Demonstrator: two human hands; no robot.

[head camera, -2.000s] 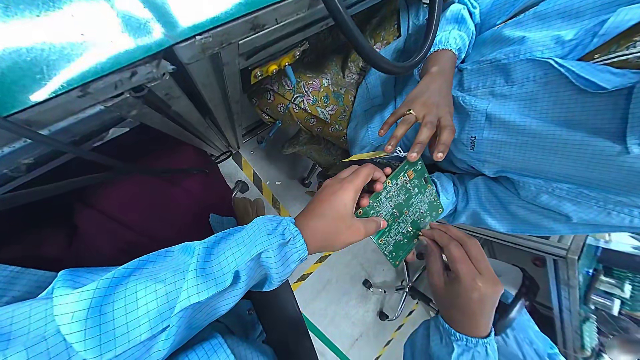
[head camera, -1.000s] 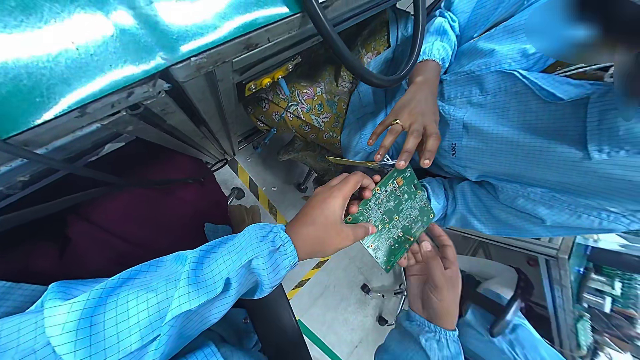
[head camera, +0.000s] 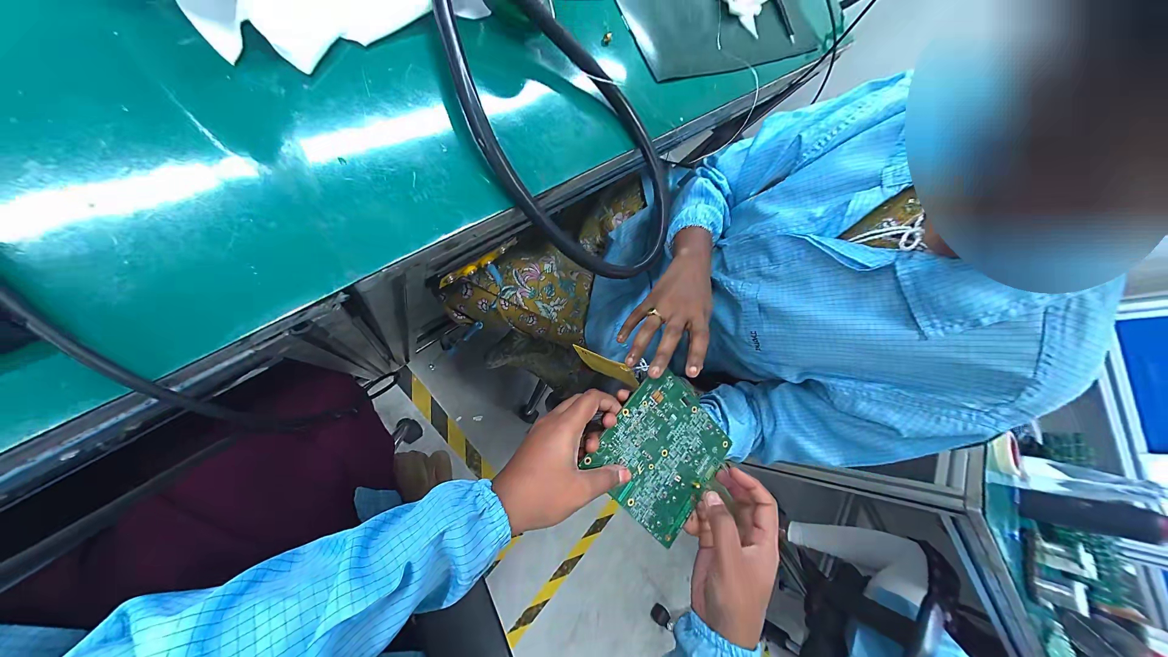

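Observation:
A green printed circuit board [head camera: 659, 461] is held up, tilted, over the floor gap between the benches. My left hand [head camera: 561, 461] grips its left edge, the thumb lying on the component side. At the board's lower right edge, my right hand [head camera: 735, 552] has thumb and fingers around the rim. A co-worker's hand [head camera: 673, 315] with a ring hovers at the top corner, its fingertips beside or on the board; contact is hard to tell. Behind that corner, a yellow flat item [head camera: 607, 367] is partly hidden.
A green-topped workbench [head camera: 228, 219] spans the upper left, with a thick black cable [head camera: 511, 182] looping over its edge. A co-worker in a blue smock [head camera: 821, 338] sits close at the right. Another bench with circuit boards [head camera: 1086, 557] stands at lower right. Striped tape [head camera: 566, 575] marks the floor.
The view has swung up, showing more bench and co-worker. My right hand moved from the board's lower corner, its palm turning more open a second ago, and now pinches the lower right edge.

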